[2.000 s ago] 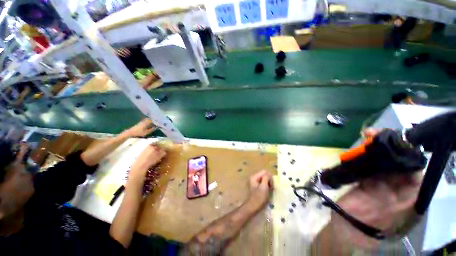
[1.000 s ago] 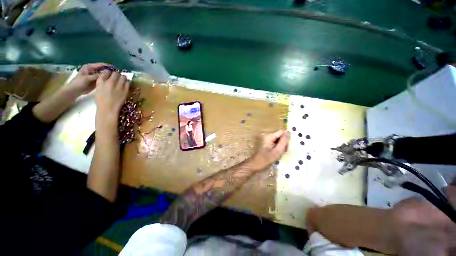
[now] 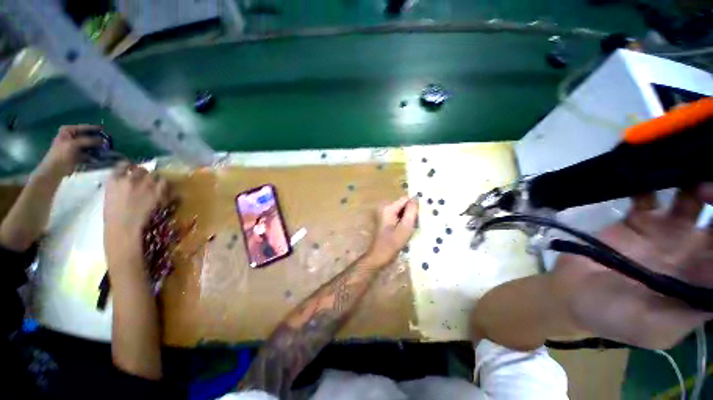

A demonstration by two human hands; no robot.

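Note:
The electric screwdriver (image 3: 594,178), black with an orange stripe, lies nearly level at the right, its silver nose pointing left over the yellowed sheet. My right hand (image 3: 637,273) is around its grip; some fingers are hidden behind it. A thick black cable curves below the tool. My left hand (image 3: 395,226) rests near the seam between cardboard and sheet, left of the nose. Its fingers are curled in, and no part shows in it. Several small dark dots (image 3: 435,212) lie on the sheet beside it.
A lit smartphone (image 3: 263,226) lies on the cardboard by a white scrap (image 3: 298,235). A neighbour's hands (image 3: 129,195) are at left, by tangled lead wires (image 3: 160,242); one holds a round dark part. The green belt (image 3: 313,98) carries round units. The white screw feeder (image 3: 598,109) stands at right.
The view has turned and shifted right. The screwdriver's grip and orange stripe are back in sight. My left hand stays by the sheet's edge. The neighbour's one hand has moved left with a round part.

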